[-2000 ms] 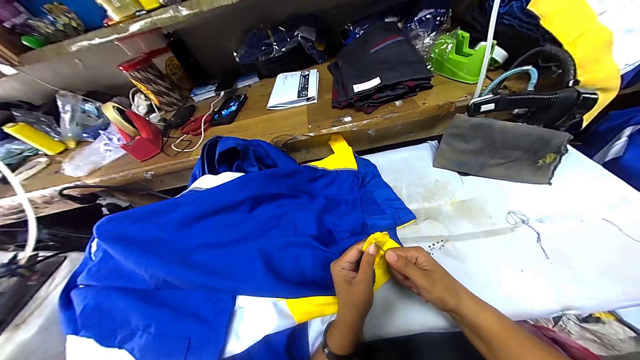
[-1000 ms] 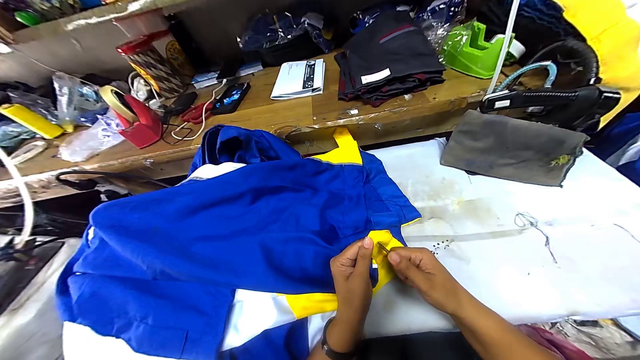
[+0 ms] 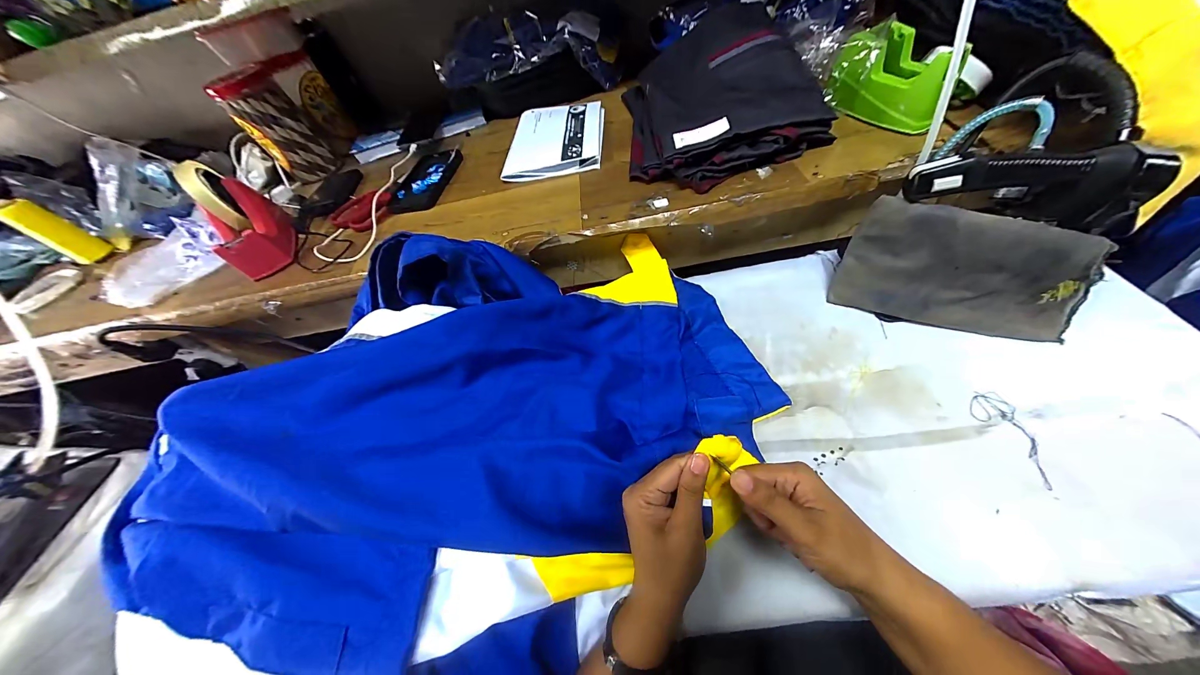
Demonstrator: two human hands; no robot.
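A blue garment [image 3: 450, 422] with yellow and white panels lies spread over the white-covered table. My left hand [image 3: 670, 516] pinches the garment's yellow fabric edge [image 3: 724, 511] between thumb and fingers. Close beside it, my right hand [image 3: 797, 511] holds a thin dark tool, perhaps a needle or seam ripper, its tip against the yellow fabric; the fingers hide most of it. Small dark bits [image 3: 830, 457] lie on the white cover just right of the fabric. A tangle of thread [image 3: 1008, 422] rests farther right.
A grey cloth [image 3: 970, 267] lies at the back right of the table. Along the wooden shelf [image 3: 562, 206] are a red tape dispenser [image 3: 253, 230], a phone [image 3: 425, 181], a booklet [image 3: 555, 141], folded dark garments [image 3: 727, 89] and a green tape dispenser [image 3: 886, 80]. A white cable [image 3: 33, 384] hangs at left.
Both hands stay at the same yellow fabric edge, with only small finger movements. The garment has not plainly moved.
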